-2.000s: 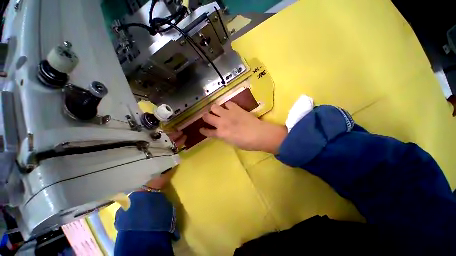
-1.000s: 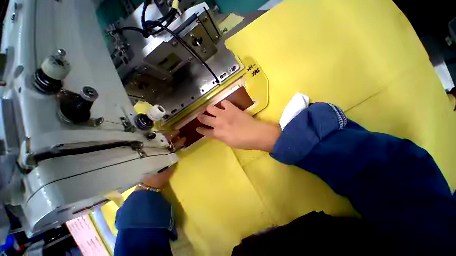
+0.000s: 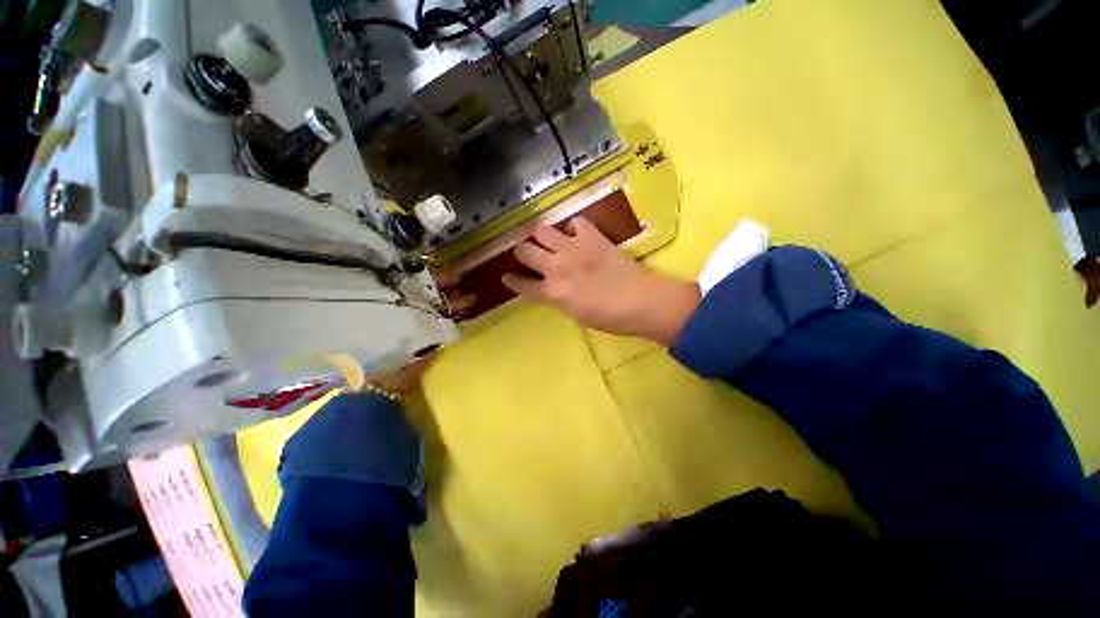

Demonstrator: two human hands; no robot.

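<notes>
The large yellow panel point(image 3: 772, 133) covers most of the table. The clamp frame point(image 3: 659, 199) lies on it, with a brown strip point(image 3: 613, 217) showing in its slot. My right hand point(image 3: 591, 280) is bare, palm down, with fingertips on the brown strip. My left hand point(image 3: 449, 297) is mostly hidden behind the machine head; only some fingertips show at the strip's left end, and a bit of the wrist shows below the head. Whether it grips anything cannot be seen.
The white pattern sewer head point(image 3: 265, 314) fills the left side. The metal clamp carriage point(image 3: 507, 133) with black cables stands behind the frame. A pink-white printed sheet point(image 3: 187, 519) lies at lower left. A bit of another person's hand point(image 3: 1089, 278) shows at the right edge.
The view has shifted, so the machine head and its red logo show more. My right hand stays on the brown strip in nearly the same pose. My left hand remains behind the head.
</notes>
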